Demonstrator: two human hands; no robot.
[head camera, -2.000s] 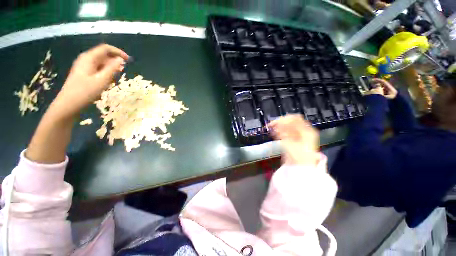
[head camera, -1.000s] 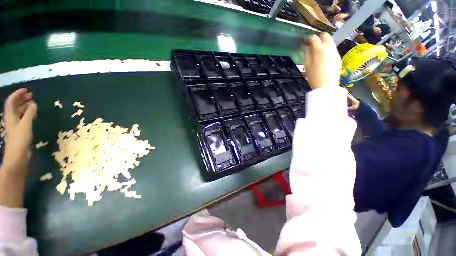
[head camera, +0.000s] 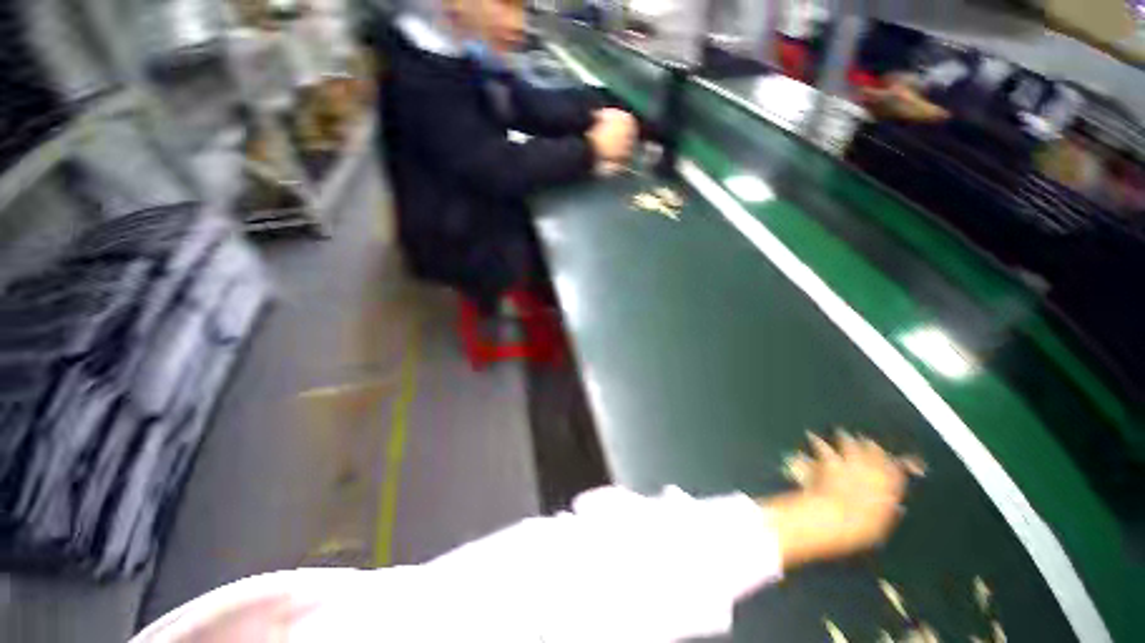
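Note:
My left hand (head camera: 848, 496) is low on the right side of the blurred view, over the dark green bench (head camera: 703, 339), its pale pink sleeve coming from the lower left. Its fingers are bent near some pale bits at the fingertips; whether they are held cannot be told. A few small pale pieces (head camera: 907, 615) lie scattered on the bench below the hand, at the picture's bottom edge. My right hand is out of the picture.
A brighter green conveyor (head camera: 935, 352) runs beyond a white strip (head camera: 866, 337). A person in dark clothes (head camera: 471, 151) sits on a red stool (head camera: 509, 329) at the bench, near another small pale heap (head camera: 658, 201). Stacked grey sheets (head camera: 119, 389) stand at left.
The view has swung far left along the bench. The black tray, the main pale heap and my right hand have left the picture. My left hand now shows at lower right.

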